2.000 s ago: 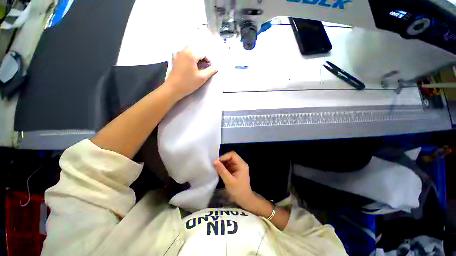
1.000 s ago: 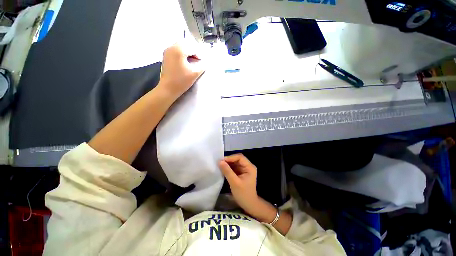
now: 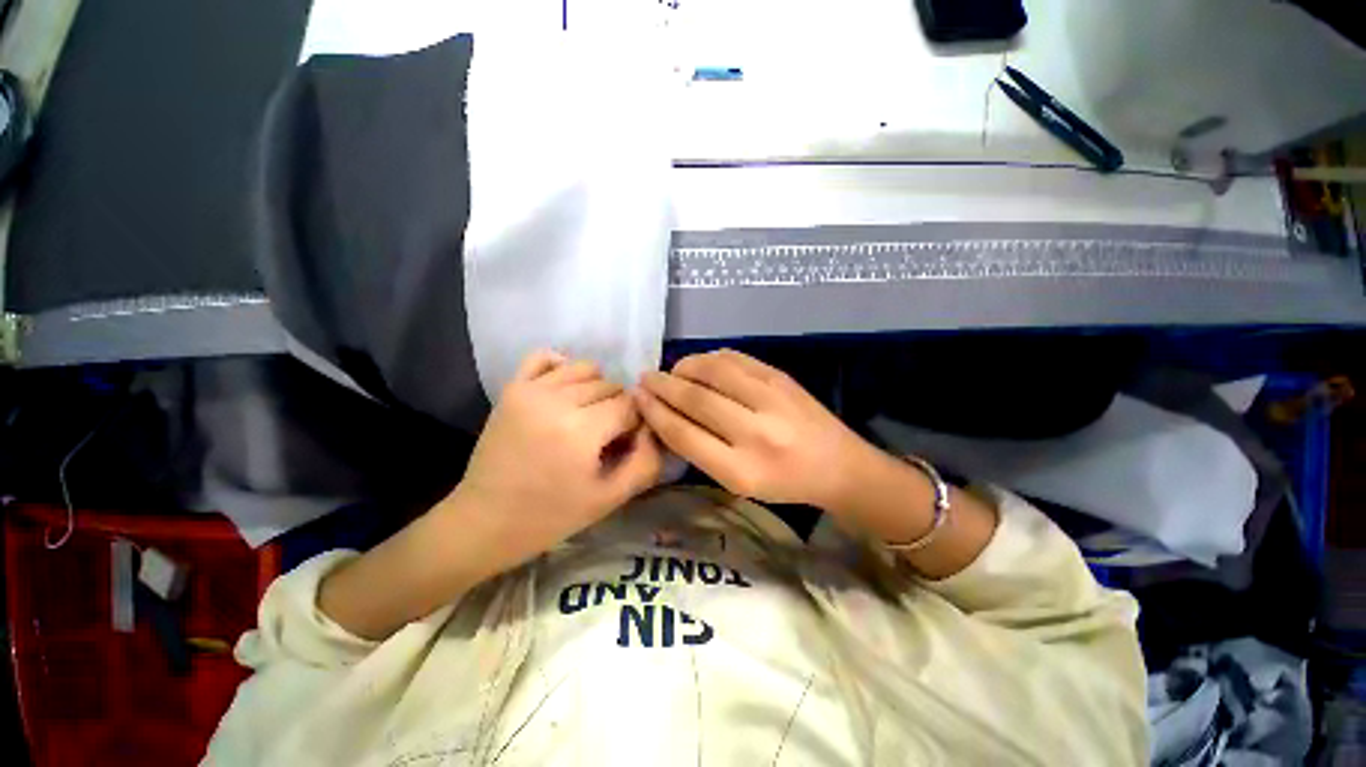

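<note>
A fabric panel with a pale face (image 3: pixel 566 225) hangs over the table's front edge toward my lap; its dark grey part (image 3: pixel 382 210) lies folded to the left. My left hand (image 3: pixel 562 450) pinches the pale panel's lower right edge. My right hand (image 3: pixel 757 427) pinches the same edge, the fingertips of both hands nearly touching. The fabric below my fingers is mostly hidden by my hands.
A dark panel stack (image 3: pixel 135 150) lies at the left. Thread snips (image 3: pixel 1059 120) and a black phone (image 3: pixel 971 15) lie at the right. A ruler strip (image 3: pixel 989 265) runs along the front edge. A red crate (image 3: pixel 90 644) is lower left; a pale and dark fabric heap (image 3: pixel 1154 480) is lower right.
My left hand has come down from near the needle to the panel's edge in front of me, beside my right hand, which has moved up slightly. The view has tilted down; the machine head is out of view.
</note>
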